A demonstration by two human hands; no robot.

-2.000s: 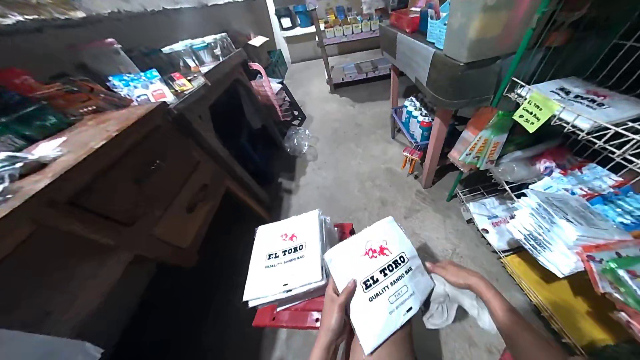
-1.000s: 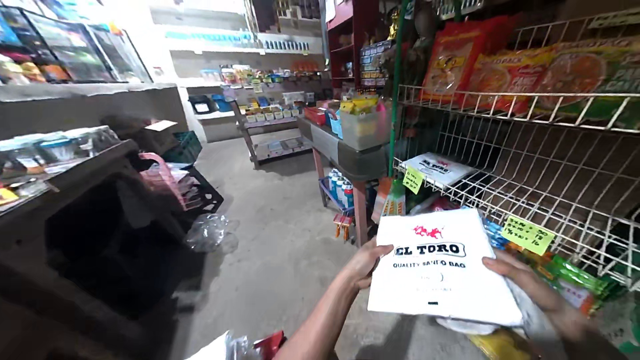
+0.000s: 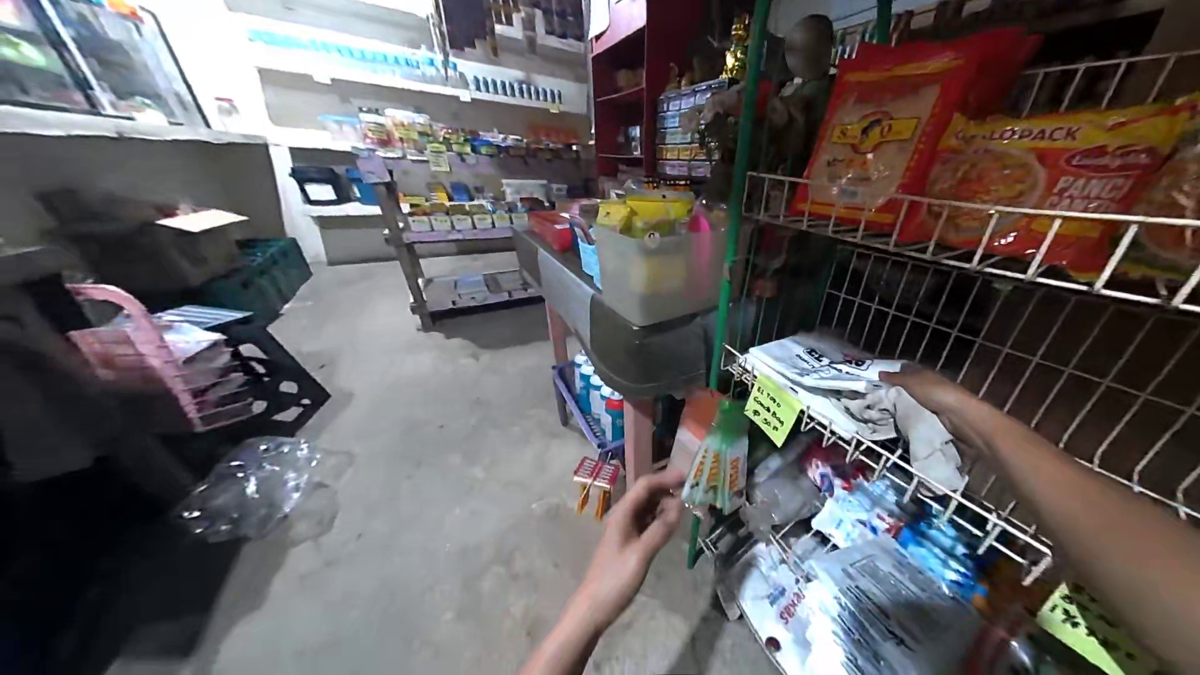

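Note:
Packs of white sando bags (image 3: 811,361) lie on a white wire shelf at the right, behind a yellow-green handwritten tag (image 3: 773,409). My right hand (image 3: 923,389) is at the right end of the packs, with a light grey cloth (image 3: 923,436) hanging from under it over the wire. Its fingers are partly hidden, so I cannot tell whether it grips the pack or the cloth. My left hand (image 3: 647,520) is lower, in front of the rack beside hanging green and orange packets (image 3: 717,473), with fingers bent and nothing seen in it.
Red noodle packs (image 3: 1050,187) fill the upper wire shelf. Plastic-wrapped goods (image 3: 872,600) lie on the lower one. A dark-covered table (image 3: 609,328) bears a translucent bin (image 3: 656,272). Clear plastic (image 3: 248,487) lies on the concrete floor, near a pink basket (image 3: 141,347) at left.
A second ago both hands held the white bag pack in front of me; now my left hand is off it and packs lie on the wire shelf under my right hand.

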